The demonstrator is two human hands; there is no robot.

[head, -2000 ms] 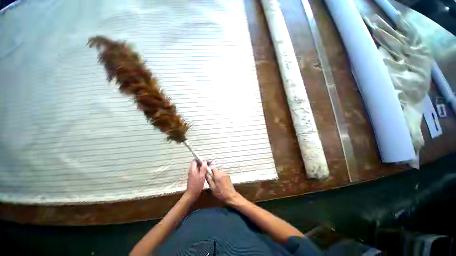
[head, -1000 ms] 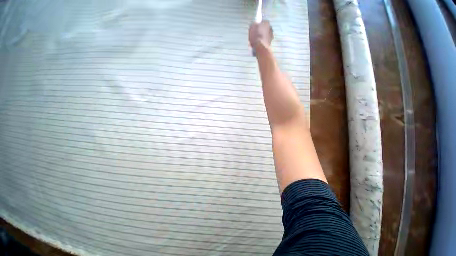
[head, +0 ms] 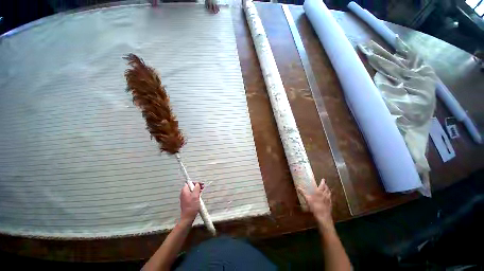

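Note:
The striped cream-white cloth (head: 79, 143) lies flat over the left and middle of the table. My left hand (head: 191, 201) is closed around the white handle of the brown feather duster (head: 154, 106), whose feathers point away over the cloth. My right hand (head: 317, 200) is at the near end of the long marbled roll (head: 281, 106), which lies on the brown table right of the cloth's cut edge. The fingers lie on and around the roll's end; the thumb side is partly hidden.
A long flat ruler (head: 321, 108) and a thick pale blue-white paper roll (head: 366, 100) lie to the right. Beyond are crumpled spare cloth (head: 406, 90), a thinner roll (head: 459, 111) and paper tags (head: 441, 140). Another person's hand (head: 212, 6) is at the cloth's far edge.
The view has swung back from the far cloth. My left hand now holds the duster near me, and my right hand has come onto the marbled roll's near end. Another person's hand now shows.

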